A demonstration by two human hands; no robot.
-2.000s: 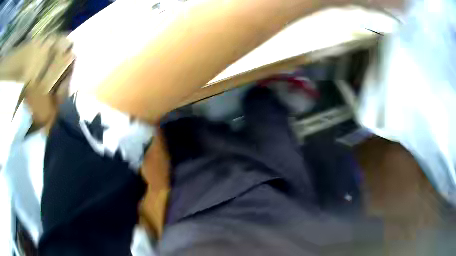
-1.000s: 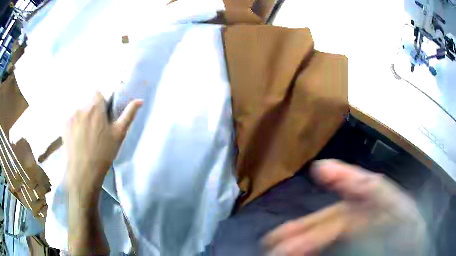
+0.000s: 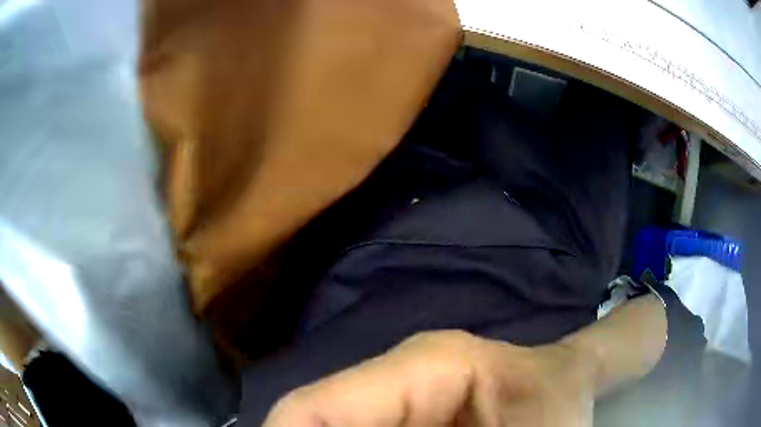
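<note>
A brown fabric panel (image 3: 334,100) hangs from the top left over the table front towards my lap. White lining fabric (image 3: 75,167) lies against its left side and fills the left of the view. My right hand (image 3: 442,388) is at the bottom centre, over my dark clothing, reaching in from the right. Its fingers are bent and cut off by the bottom edge, so whether they hold anything is hidden. It shows apart from the brown panel. My left hand is not visible; a small skin-toned patch at the left edge may be my forearm.
The white table (image 3: 601,42) with its printed ruler scale and wooden front edge runs across the top right. A blue crate (image 3: 697,246) with white fabric (image 3: 713,300) is low at the right. A pale metal frame bar (image 3: 689,179) stands under the table.
The view has tilted down and right. The sewing machine parts and my left hand have left the picture. The brown and white fabric shows further left, and my right hand lies lower.
</note>
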